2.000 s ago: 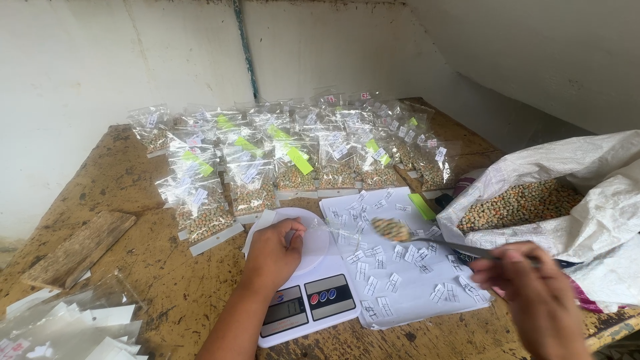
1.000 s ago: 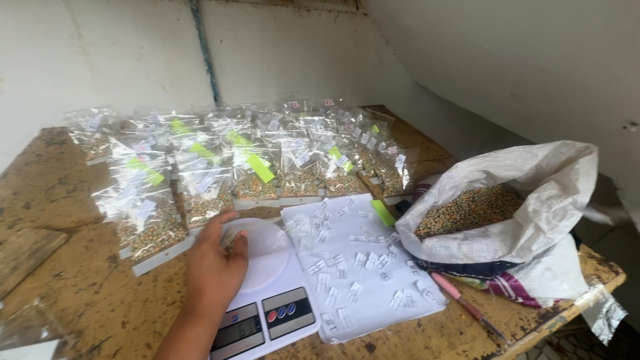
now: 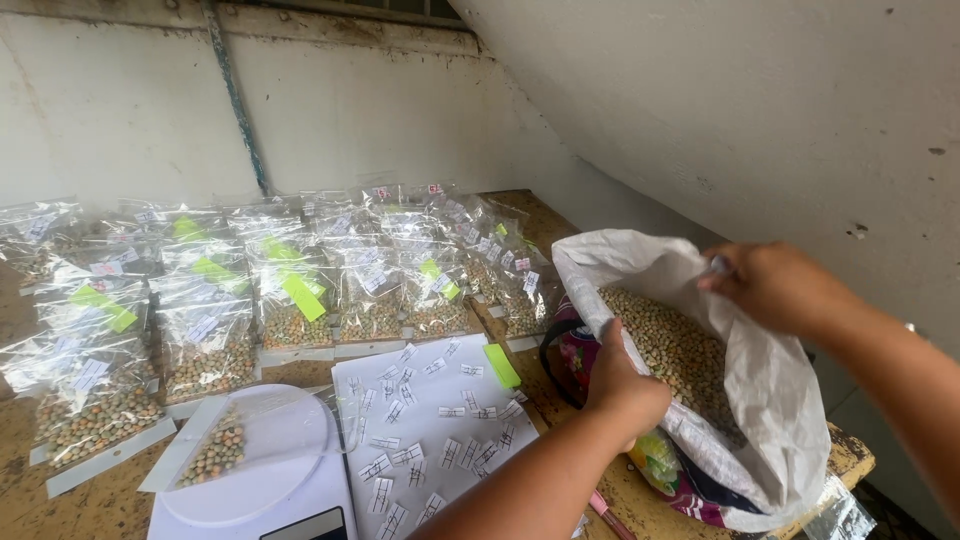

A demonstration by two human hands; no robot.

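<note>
A white woven sack point(image 3: 780, 397) of dried peas point(image 3: 667, 337) stands at the right, its rim rolled down. My left hand point(image 3: 626, 394) grips the near left rim, thumb up. At the far right rim is my right hand point(image 3: 772, 289), fingers closed around a small, pale end of something, perhaps a spoon handle; the rest is hidden. On the white digital kitchen scale point(image 3: 247, 457) lies a clear plastic bag point(image 3: 217, 442) with some peas in it. Beside the scale, small printed paper labels point(image 3: 450, 412) are scattered over a white sheet point(image 3: 435, 360).
Rows of filled clear bags point(image 3: 292, 300), several with lime-green paper strips point(image 3: 304, 295), cover the wooden table point(image 3: 22, 442) at the left and back. A pink pen-like item point(image 3: 607, 514) lies below the sack. A sloping wall point(image 3: 712, 112) rises behind the sack.
My left hand has moved from the scale to the sack's rim. My right hand, out of view one second ago, is at the sack. The view has swung right.
</note>
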